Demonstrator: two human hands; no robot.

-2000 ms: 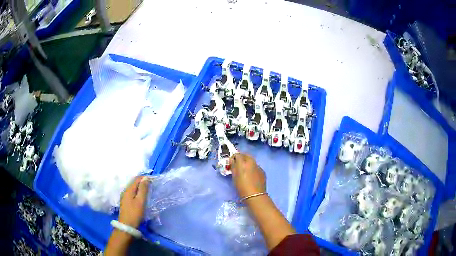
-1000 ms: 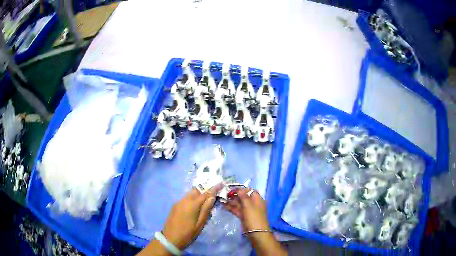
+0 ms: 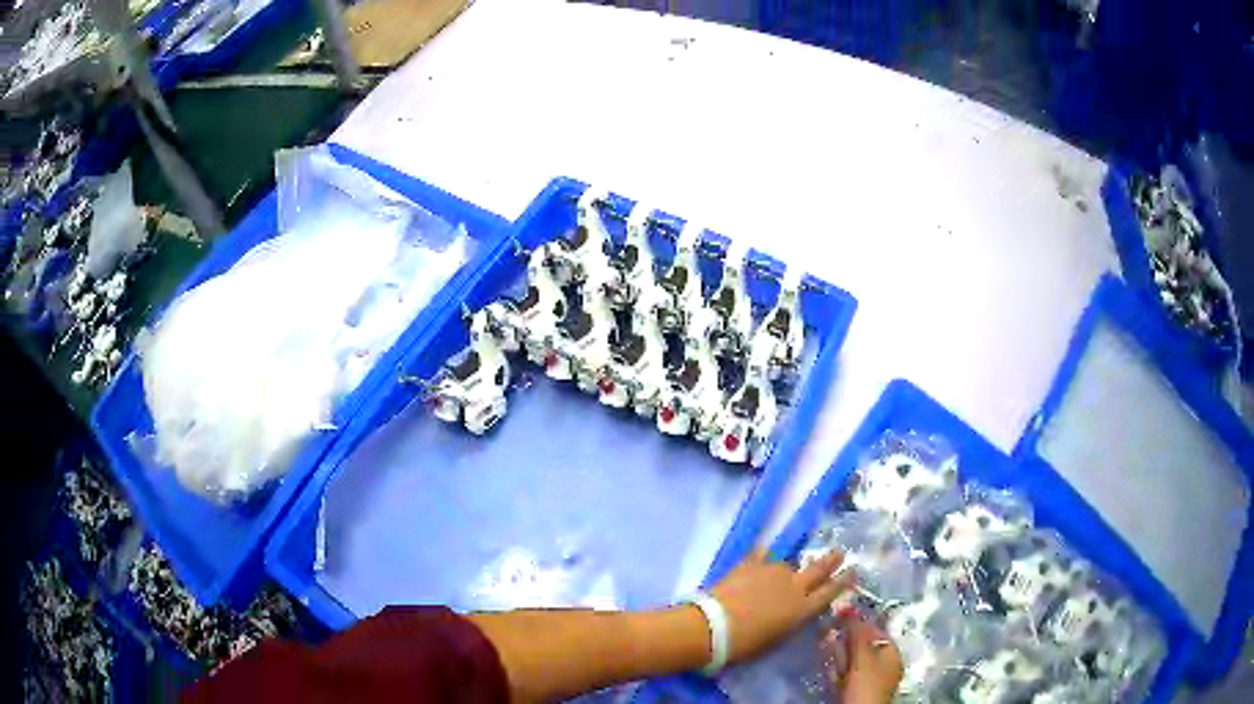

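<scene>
My left hand, with a white bracelet, reaches across to the left part of the blue tray of bagged scooters. Its fingers lie over crinkled film; whether it grips anything is unclear. My right hand is beside it at the bottom edge, partly cut off, its fingertips closed on a blurred bagged scooter with a red spot. The middle blue tray holds tight rows of unbagged white scooters at its back. One scooter stands at the left end.
A fluffy white bag pile lies in the left blue tray. Loose clear film lies on the middle tray's liner. The trays bear on a white table. Another blue tray with a pale liner is at the right.
Both hands have moved right from the middle tray to the tray of bagged scooters, with the scooter they were handling. The view has turned and shifted.
</scene>
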